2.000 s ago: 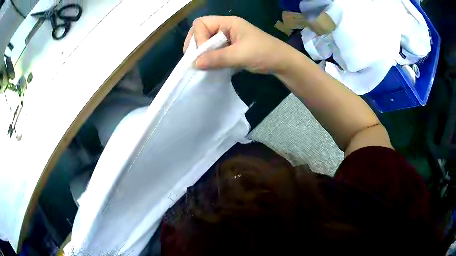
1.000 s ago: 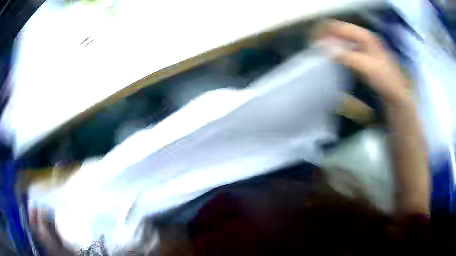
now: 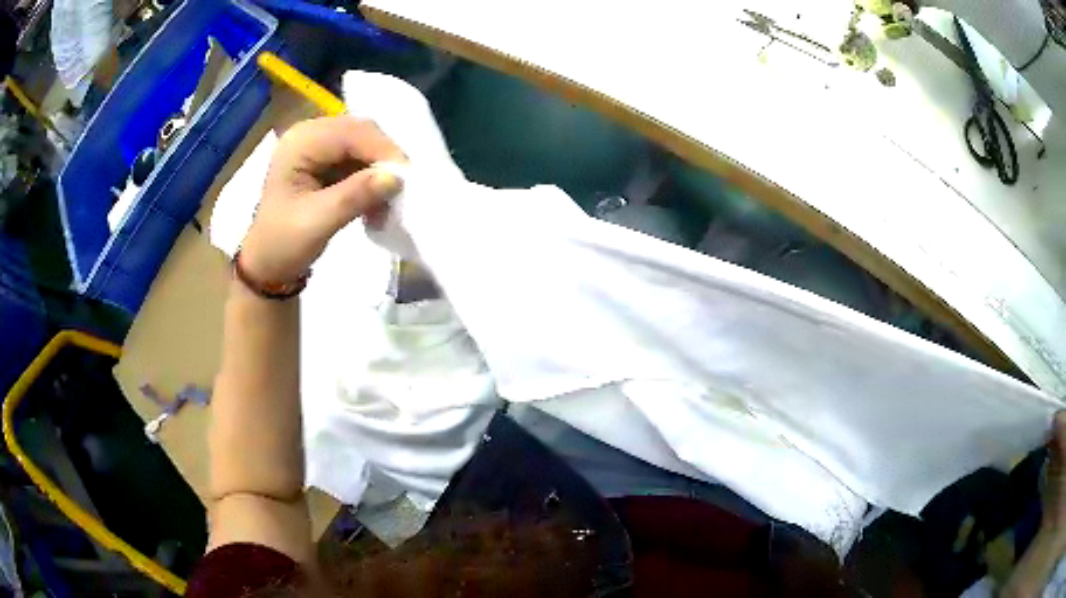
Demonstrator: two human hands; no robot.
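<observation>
A long white garment piece [image 3: 748,339] is stretched across the lap from left to right. My left hand [image 3: 322,199] pinches its left end between thumb and fingers. My right hand [image 3: 1052,491] is at the far right edge, mostly cut off by the picture rim, at the right end of the cloth; its fingers barely show. A stack of white pieces [image 3: 397,397] lies under and beside my left hand on brown cardboard [image 3: 175,339].
The white table edge [image 3: 701,152] curves across the top. Black shears [image 3: 991,134] and a thin metal tool [image 3: 781,37] lie on the table. A blue bin [image 3: 152,140] is at upper left, and a yellow-framed trolley [image 3: 59,479] at lower left.
The view has swung left, bringing the blue bin, cardboard and trolley into sight. My left hand now shows clearly on the cloth's left end; my right hand has moved to the right rim.
</observation>
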